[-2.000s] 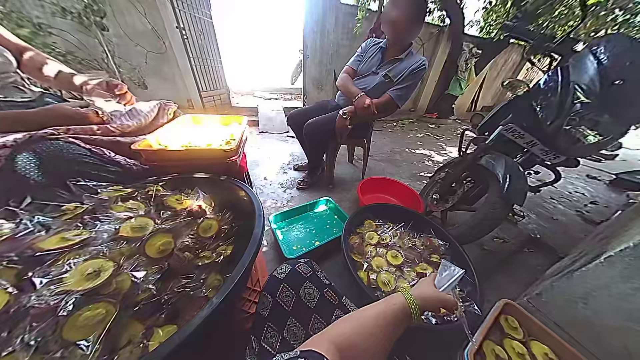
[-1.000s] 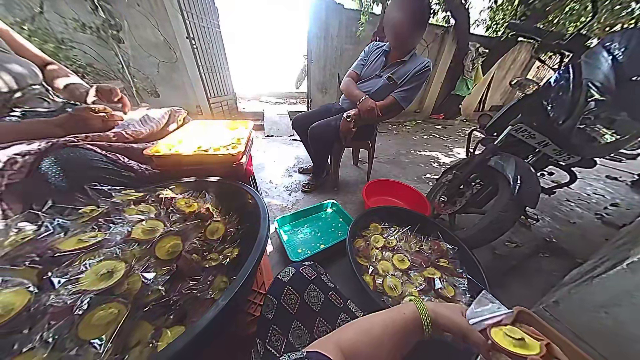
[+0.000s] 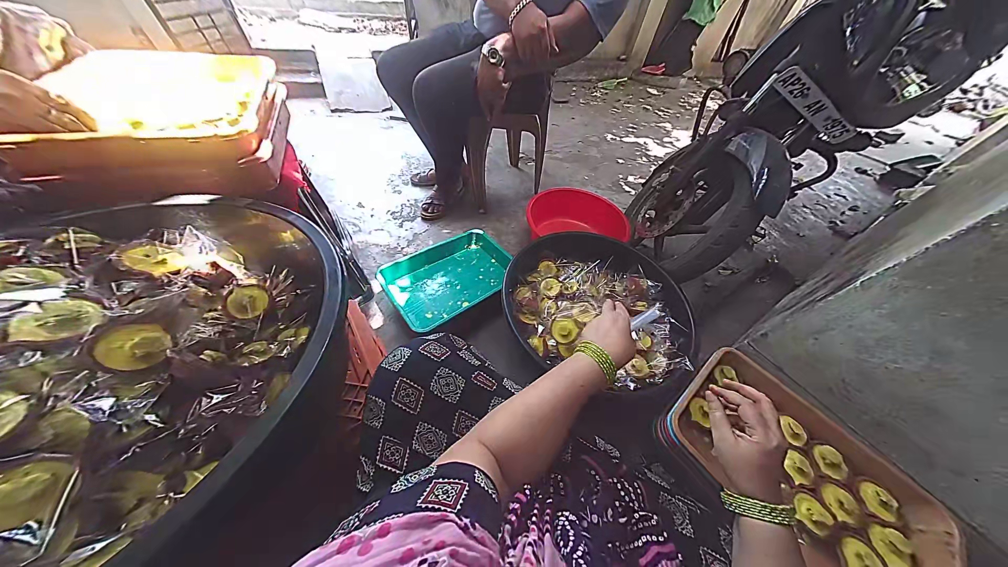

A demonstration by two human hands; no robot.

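Observation:
My left hand (image 3: 613, 335), with green bangles at the wrist, is over a round black tub (image 3: 512, 335) of yellow discs in clear plastic wrappers (image 3: 565, 329). A strip of clear plastic (image 3: 646, 317) sticks out beside its fingers, which seem to pinch it. My right hand (image 3: 744, 429), also with green bangles, hovers over an orange-brown tray (image 3: 933, 516) of unwrapped yellow discs (image 3: 841, 504). Its fingers are bent near discs at the tray's far end; whether they touch one cannot be told.
A large black tub (image 3: 327, 315) of wrapped discs fills the left. Ahead are a green tray (image 3: 441, 279), a red basin (image 3: 579, 213), a person (image 3: 465, 71) on a chair and a motorcycle (image 3: 748, 173). Another person's hand (image 3: 39, 106) rests by stacked trays (image 3: 197, 169). A wall edges the right.
My left hand has moved from beside the tray at the right back over the round tub. My right hand has come into view over that tray. The view has tilted down.

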